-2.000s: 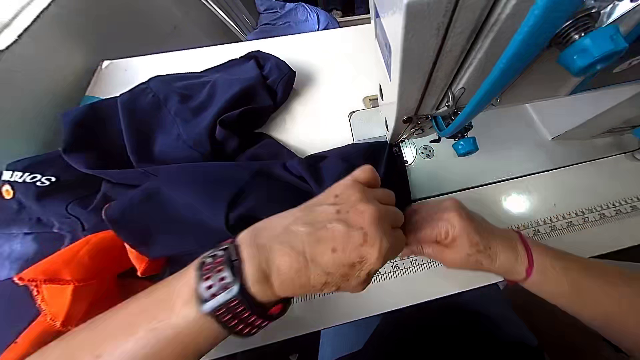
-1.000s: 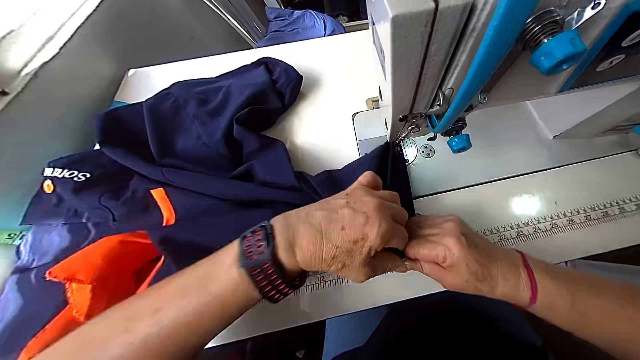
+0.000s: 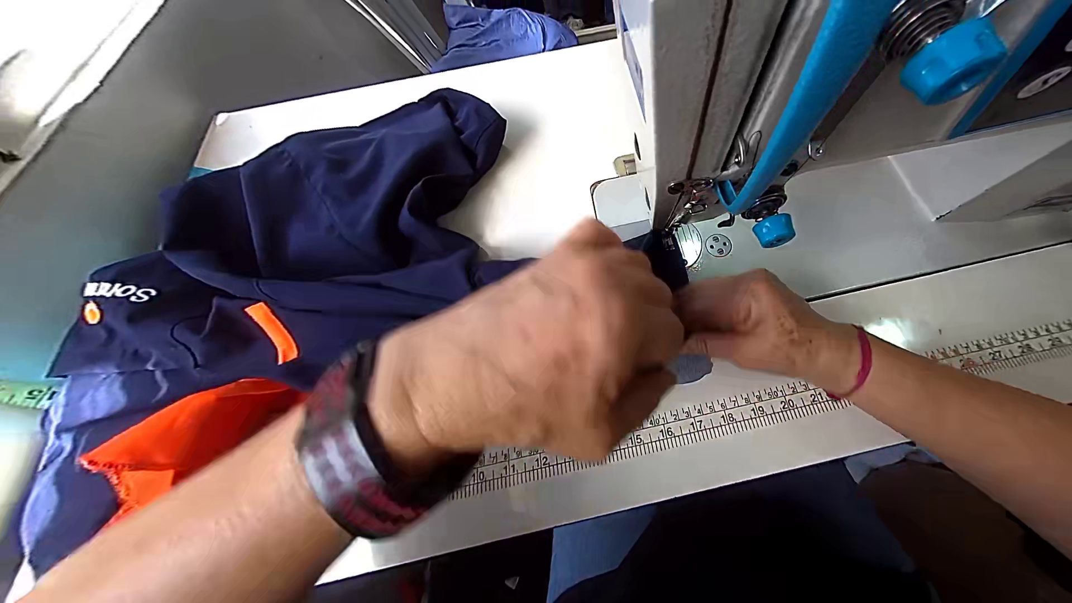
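A navy fabric garment [image 3: 335, 201] with an orange strip and white lettering lies across the table, its right end running under the needle area of a sewing machine [image 3: 682, 205]. My left hand [image 3: 553, 335], blurred and wearing a watch, has its fingers curled at the garment's edge just in front of the machine; its fingertips are hidden from view. Touching or nearly touching it, my right hand [image 3: 754, 322] pinches the navy fabric close to the needle plate [image 3: 688, 243]. A small grey-blue piece of cloth [image 3: 691, 367] shows below the right fingers.
A ruler tape [image 3: 737, 414] runs along the front of the white sewing table [image 3: 561, 109]. Orange cloth [image 3: 201, 427] and light blue cloth lie at the left. The machine head with blue knobs [image 3: 955, 59] overhangs the right side. Blue cloth [image 3: 502, 33] sits beyond the table.
The fabric between my hands and the machine is now bunched shorter, with both hands nearer the needle plate. A small grey-blue piece now shows below the right fingers.
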